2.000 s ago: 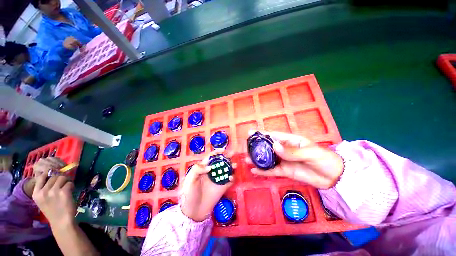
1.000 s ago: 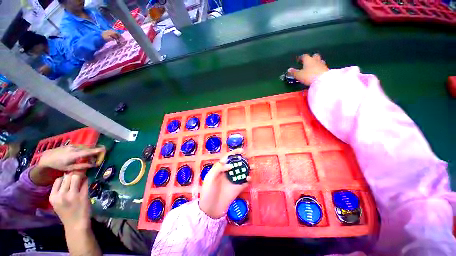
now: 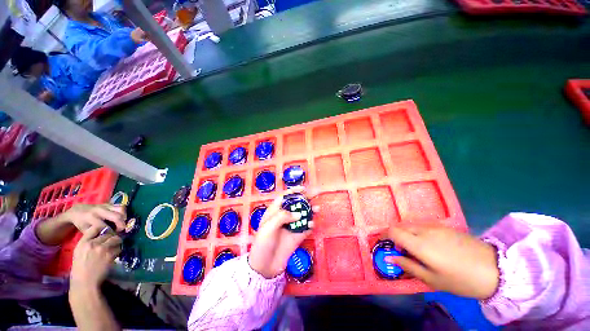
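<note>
My left hand [image 3: 275,242] holds a round watch unit [image 3: 297,213] above the foam tray; its display is black with pale green blocks. My right hand [image 3: 446,258] is at the tray's front row, its fingers and thumb on a blue-lit watch unit [image 3: 387,260] in a pocket. My right hand hides the tray's front right corner. The red-orange foam tray [image 3: 440,161] holds more blue-lit units on its left side, and another blue-lit unit [image 3: 299,263] sits below my left hand.
A dark unit [image 3: 351,92] lies on the green surface beyond the tray. Tape rolls [image 3: 162,221] and a neighbour's tray [image 3: 97,184] are at left, with another person's hands [image 3: 97,239] close by. A pale bar [image 3: 84,139] crosses there. Red trays [image 3: 579,97] show at the right.
My right hand set down the dark unit it held beyond the tray, then came back to the blue-lit unit in the front row. My left hand still holds its unit.
</note>
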